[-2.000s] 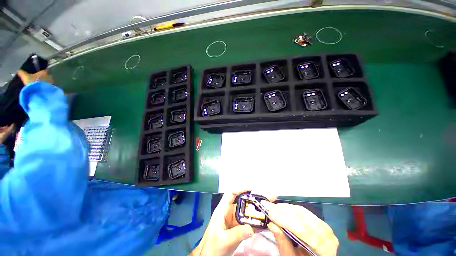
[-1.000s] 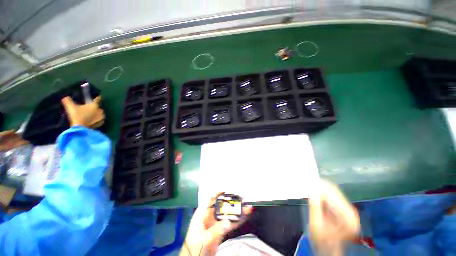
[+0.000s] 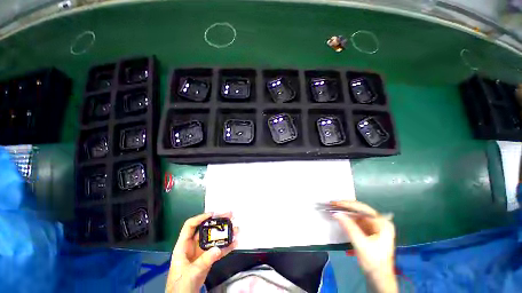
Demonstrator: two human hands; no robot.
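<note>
My left hand [image 3: 193,257] holds a black rounded-square housing [image 3: 216,233] by its edges at the bench's front edge, over the paper's lower left corner. Its open side faces up and shows gold-yellow and whitish parts. My right hand [image 3: 372,234] holds thin silver tweezers [image 3: 352,212] over the right part of the white paper sheet [image 3: 280,197], apart from the housing. The tweezers are slightly blurred. A black foam tray [image 3: 260,150] behind the paper has square pockets, each holding a black housing [image 3: 281,127].
A second foam tray [image 3: 155,171] stands lengthwise at left. A red-and-white label [image 3: 169,182] lies beside it. A small coppery part [image 3: 336,43] lies at the back. More black trays stand at far left [image 3: 34,109] and far right [image 3: 492,109]. Blue sleeves show at both sides.
My right hand left the housing, moved right and now holds the tweezers over the paper. My left hand still holds the housing. The view has shifted, and the neighbour's hand is out of view.
</note>
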